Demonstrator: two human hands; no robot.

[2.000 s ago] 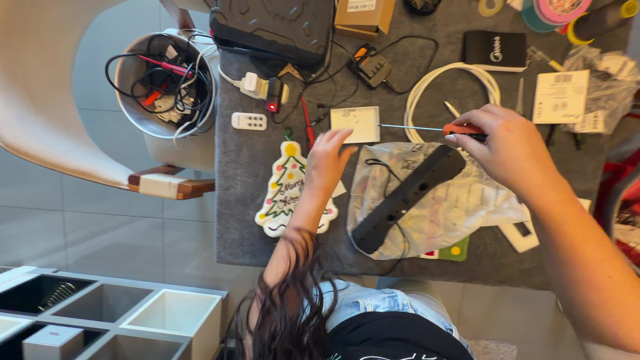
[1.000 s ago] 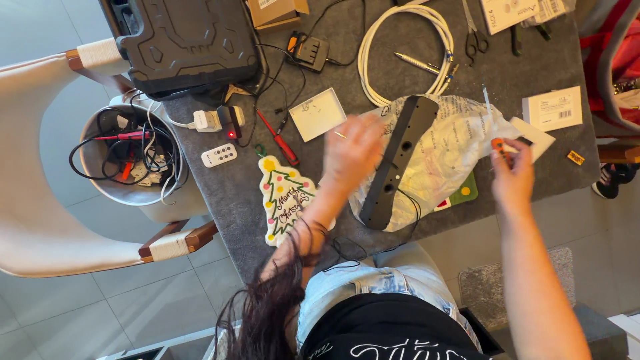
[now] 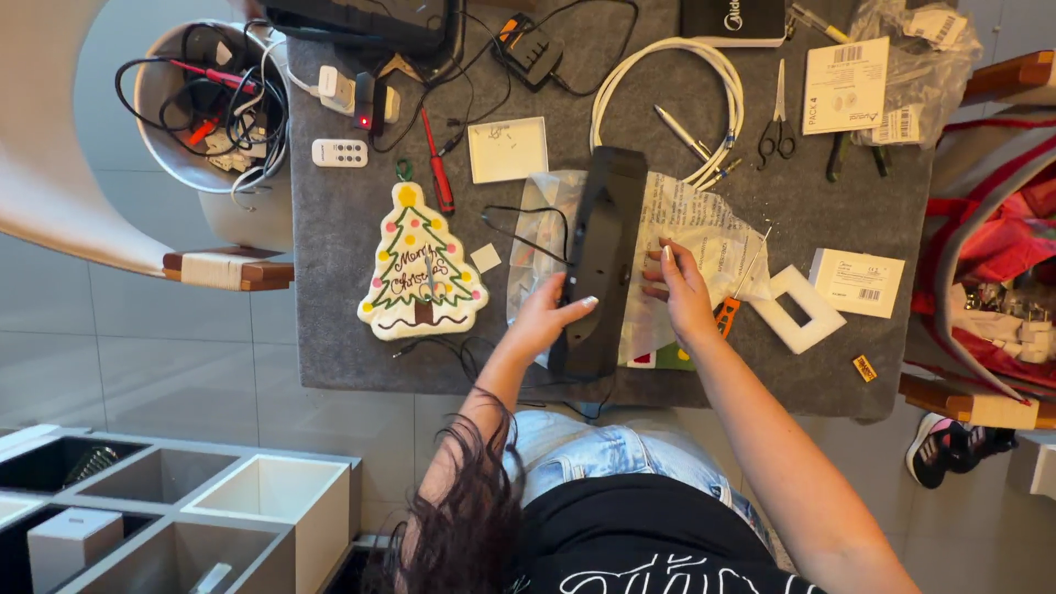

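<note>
My left hand (image 3: 546,318) grips the left side of a long black plastic bar-shaped device (image 3: 606,264), thumb over its face. The device stands roughly lengthwise to me, over a clear printed plastic bag (image 3: 701,239), with a thin black cable looping from its left side. Just right of the device is my right hand (image 3: 681,285), fingers apart, holding nothing. Beside that hand's wrist lies an orange-handled screwdriver (image 3: 728,315), its shaft pointing away from me. Small screws lie in a shallow white box lid (image 3: 508,150) beyond the left hand.
A Christmas tree ornament (image 3: 423,272), red screwdriver (image 3: 440,177) and white remote (image 3: 339,153) lie at left. Farther back are a coiled white cable (image 3: 601,99), scissors (image 3: 777,136) and a battery charger (image 3: 528,54). A white foam frame (image 3: 780,318) and small box (image 3: 858,282) lie at right.
The orange screwdriver, in my right hand earlier, now lies on the table. My right hand has come close to the black device, and my left hand has taken hold of it.
</note>
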